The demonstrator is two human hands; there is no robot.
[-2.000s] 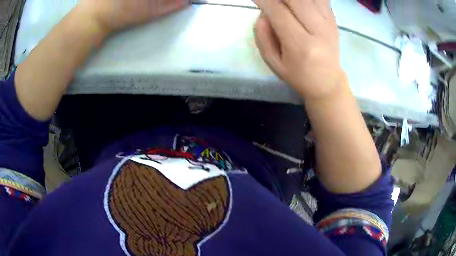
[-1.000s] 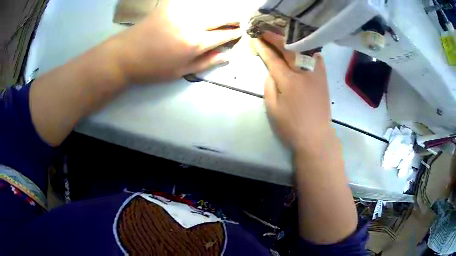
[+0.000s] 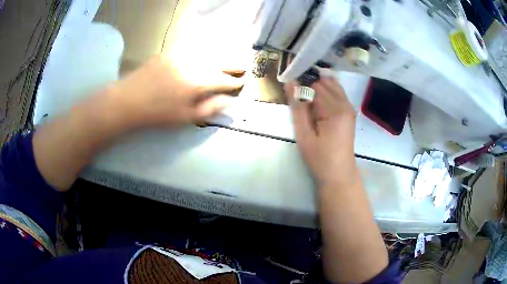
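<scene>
A tan garment panel (image 3: 142, 39) lies on the white sewing table at the upper left and reaches the needle area; the lamp glare washes out part of it. The presser foot and needle area (image 3: 262, 64) sits under the sewing machine's white head (image 3: 383, 41). My left hand (image 3: 167, 97) is blurred, palm down at the panel's near edge, left of the presser foot; its grip is unclear. My right hand (image 3: 325, 119) is just right of the presser foot, its fingertips partly hidden behind the machine head and a white knob (image 3: 303, 94).
A black phone with a red edge (image 3: 386, 105) lies under the machine arm. White scraps (image 3: 431, 176) are heaped at the table's right. A yellow-labelled thread spool (image 3: 467, 47) is on the machine top. Cut-piece bundles (image 3: 483, 197) stand beyond the right edge.
The view has tilted up, showing more of the machine and the tan panel. Both hands have moved from the table's front to beside the presser foot; my left hand has shifted slightly left.
</scene>
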